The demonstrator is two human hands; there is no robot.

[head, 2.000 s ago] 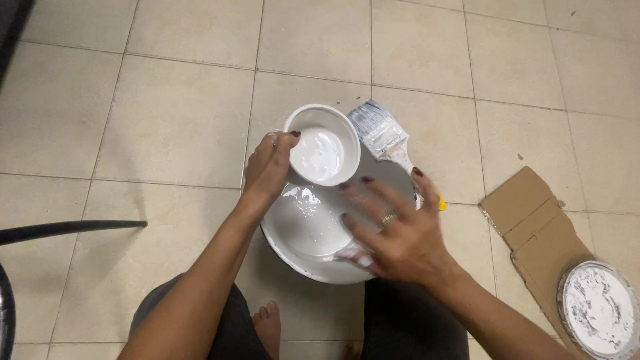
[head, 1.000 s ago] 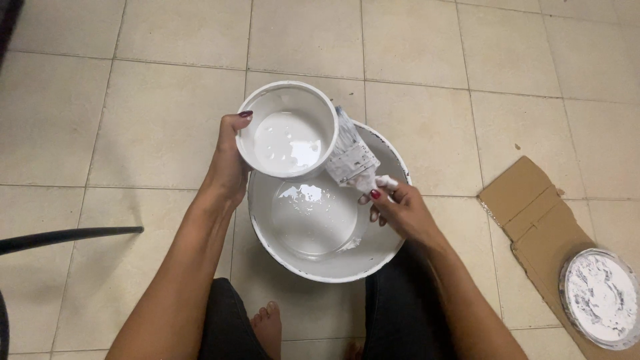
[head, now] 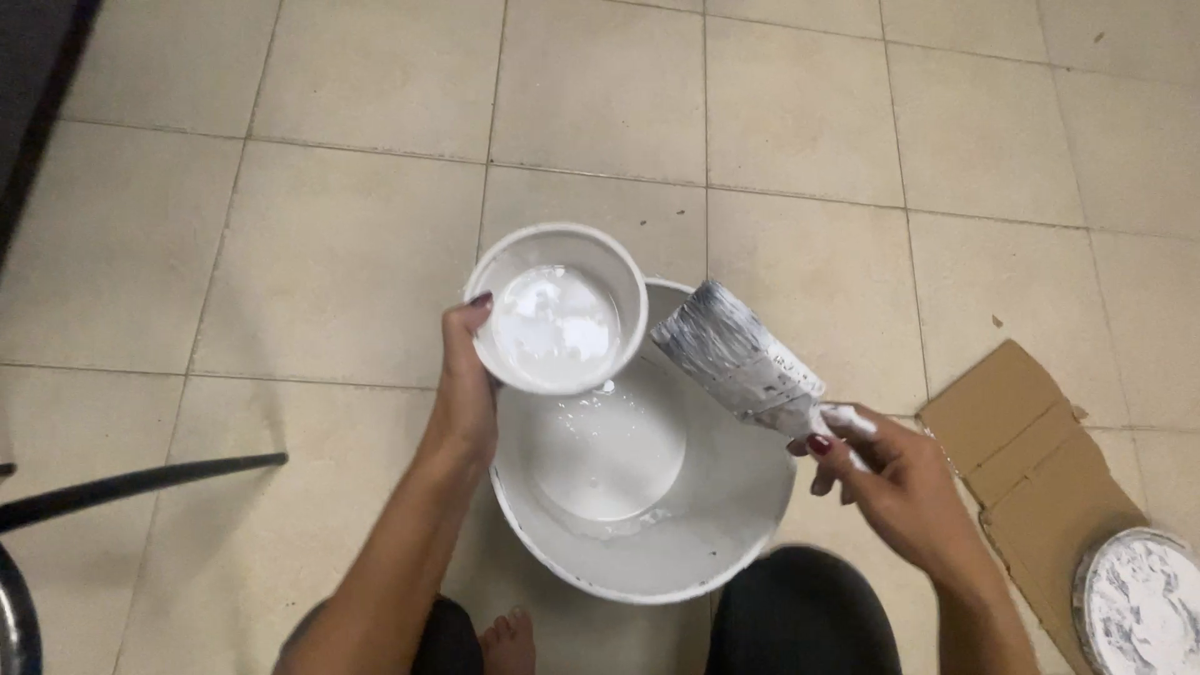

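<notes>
My left hand grips the left rim of a small round white tub, its thumb over the edge. White paint lies in the bottom of that tub, which is held above the upper left of a large white bucket. More white paint covers the bucket's bottom. My right hand holds a wide paintbrush by its paint-smeared handle at the bucket's right side. The brush's bristles point up and left, a short way from the tub, and its head is coated in white.
On the tiled floor at the right lies a piece of brown cardboard, with a round paint-smeared lid or container on its lower end. A black metal leg reaches in from the left. My bare foot is below the bucket.
Two seconds ago the brush leaned at the bucket's upper right and my right hand was over the bucket; one second ago that hand held the brush beside the tub. Now brush and tub are further apart.
</notes>
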